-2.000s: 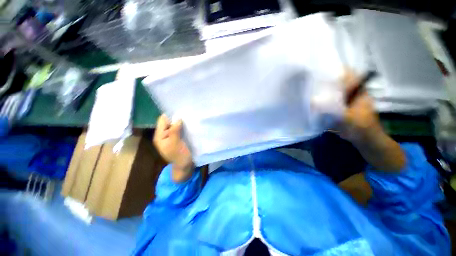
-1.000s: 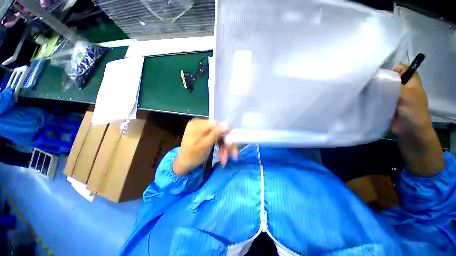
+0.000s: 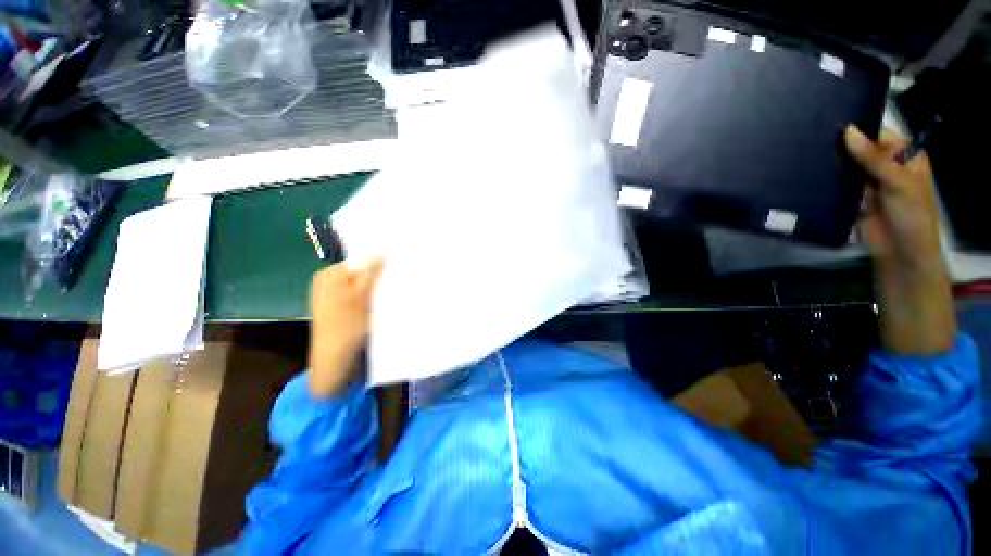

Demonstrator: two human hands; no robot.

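My left hand (image 3: 341,315) holds a white sheet (image 3: 489,206) by its lower left corner, raised over the bench. My right hand (image 3: 897,190) grips the right edge of a dark tablet rear housing (image 3: 739,119) with white labels and a camera cutout at its upper left. A slim black tool (image 3: 921,139) sticks out of the right hand. The sheet's right side meets the housing's left edge in view. A small group of dark strips with pale ends (image 3: 323,237) lies on the green mat left of the sheet.
A folded white paper (image 3: 158,282) hangs over the bench's front edge at left. Cardboard cartons (image 3: 179,434) stand below it. A clear plastic bag (image 3: 248,54) lies at the back, another bag with dark parts (image 3: 71,223) at far left. A dark housing (image 3: 462,33) is behind the sheet.
The translucent bag held by both hands is no longer in front. The dark housing is now in my right hand, and my left hand has moved left and holds an opaque white sheet.
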